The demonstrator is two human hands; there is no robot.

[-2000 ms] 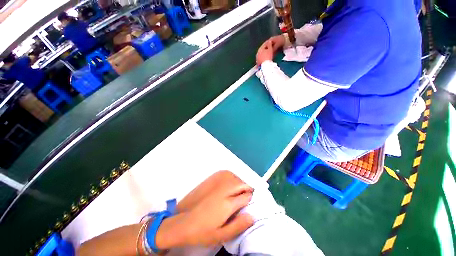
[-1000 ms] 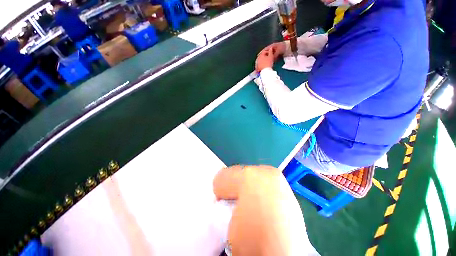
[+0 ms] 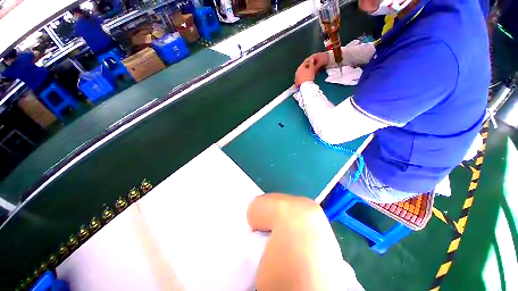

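Observation:
Small circuit boards with yellow centres (image 3: 108,213) stand in an evenly spaced row on the near edge of the dark green conveyor belt (image 3: 170,131). The white work sheet (image 3: 193,227) lies beside them, with a tan stripe down it. A bare hand, by its place my right hand (image 3: 284,219), is over the sheet's right side at the bottom of the picture. It is overexposed and bent downward; its fingertips and anything in them are hidden. My left hand is not in view.
A teal mat (image 3: 284,148) with a small black part (image 3: 281,125) adjoins the sheet. A seated neighbour in a blue shirt (image 3: 420,91) works beside an amber upright tool (image 3: 330,31). A blue bin edge (image 3: 48,282) is at bottom left.
My left hand with its blue band and bangles has left the picture. The bare hand stays at the sheet's right side. The view has shifted slightly.

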